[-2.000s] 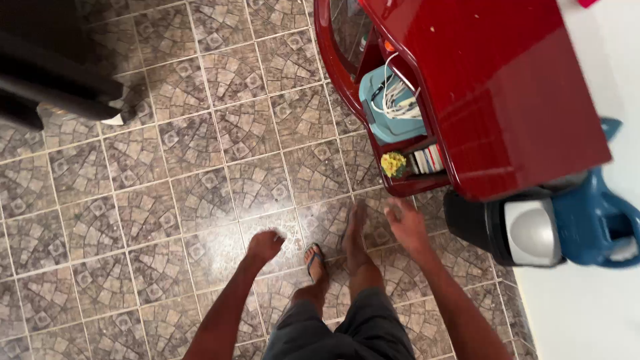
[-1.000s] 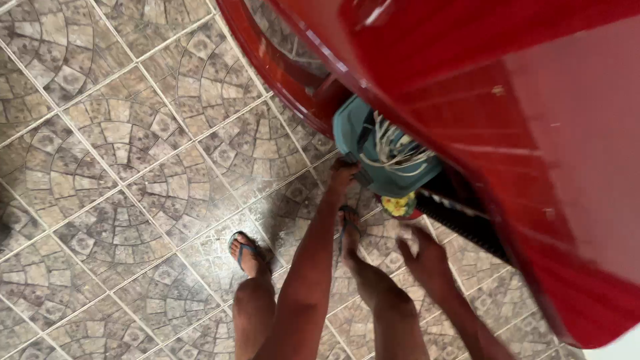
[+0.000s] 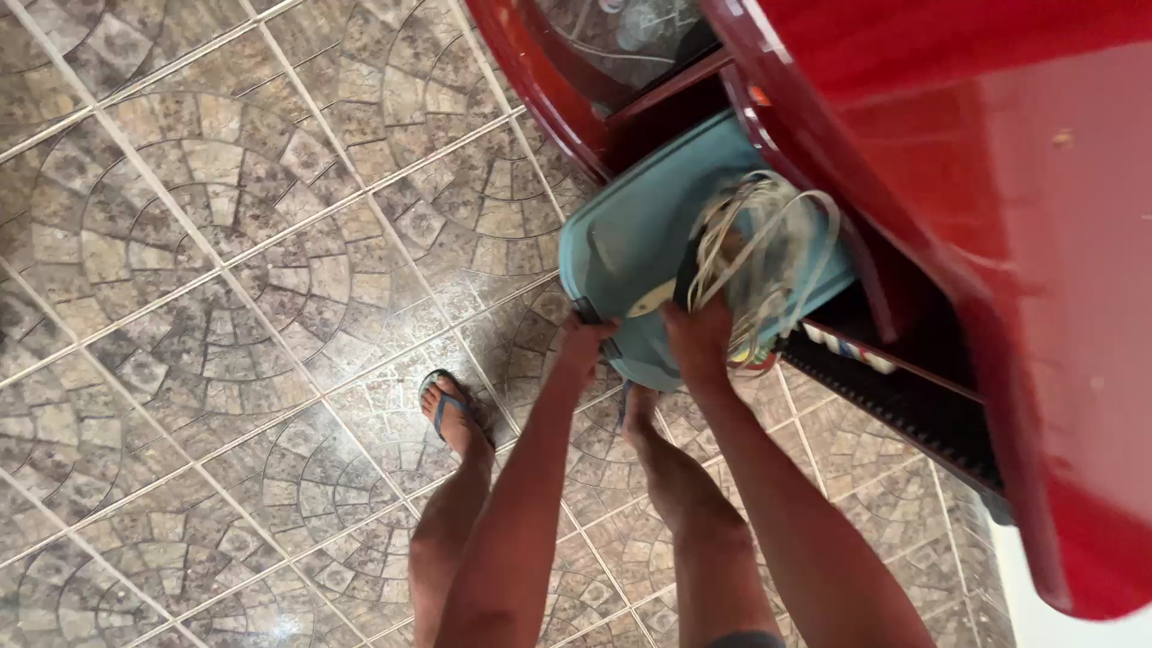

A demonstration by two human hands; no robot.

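A light blue plastic container [image 3: 643,216] juts out of a shelf opening in the red glossy cabinet [image 3: 909,180]. My left hand [image 3: 585,337] is closed on the dark clip at the container's near edge. A bundle of whitish cable [image 3: 765,243] lies on top of the container, with a dark object among its loops. My right hand [image 3: 702,337] grips the near side of this bundle; its fingertips are partly hidden, and the area is blurred.
A glass-topped lower shelf [image 3: 621,45] with a red curved rim lies at the upper middle. White and coloured items [image 3: 846,346] stand in the cabinet beside a dark ridged edge [image 3: 891,409]. Both feet in flip-flops [image 3: 445,405] are on the tiled floor.
The container has come further out of the cabinet. My right hand, apart from everything a second ago, has moved onto the cable bundle. The view has moved closer to the cabinet since the first frame.
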